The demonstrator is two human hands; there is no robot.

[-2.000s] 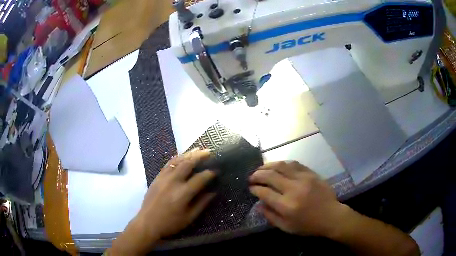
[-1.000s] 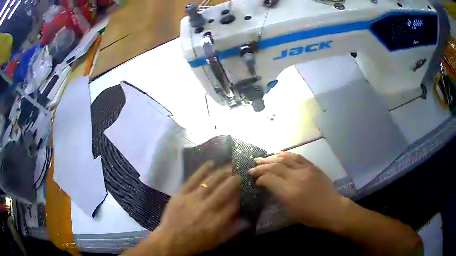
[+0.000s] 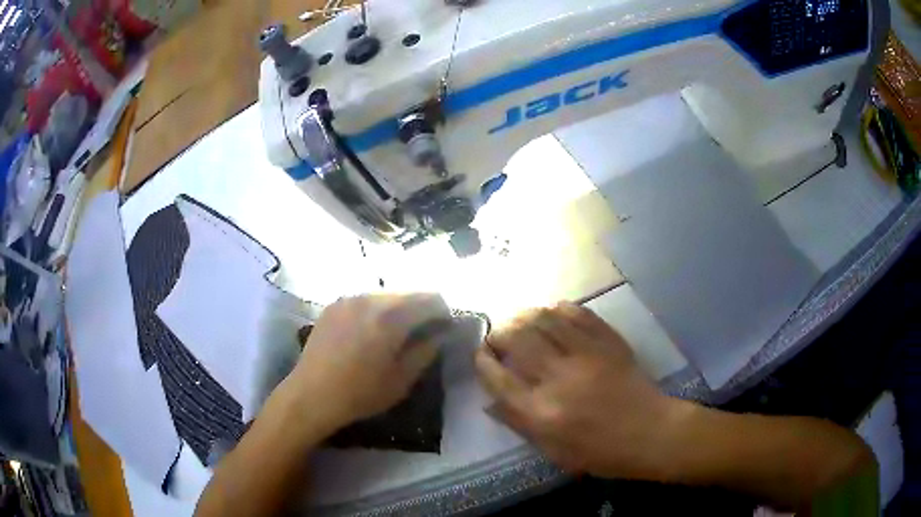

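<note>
My left hand (image 3: pixel 374 348) lies on a dark textured fabric piece (image 3: pixel 404 419) in front of the sewing machine, fingers bent over it. My right hand (image 3: pixel 566 384) holds the edge of a pale piece (image 3: pixel 463 404) beside it, fingertips near the presser foot area. The needle area (image 3: pixel 465 240) is washed out by the lamp, so contact there cannot be told. A pale-backed panel (image 3: pixel 217 303) with dark ribbed fabric (image 3: pixel 192 379) lies left of my left hand.
The white JACK machine head (image 3: pixel 566 101) spans the top. Pale grey stacked pieces (image 3: pixel 707 242) lie under its arm at the right. Another pale panel (image 3: pixel 96 333) lies at the left table edge. Brown board (image 3: pixel 202 81) is behind, and yellow and dark snips (image 3: pixel 884 146) are far right.
The view has shifted right. The dark piece between my hands has been partly turned, so pale backing now shows by my right hand. The panel joined at the left has swung over, showing its pale side.
</note>
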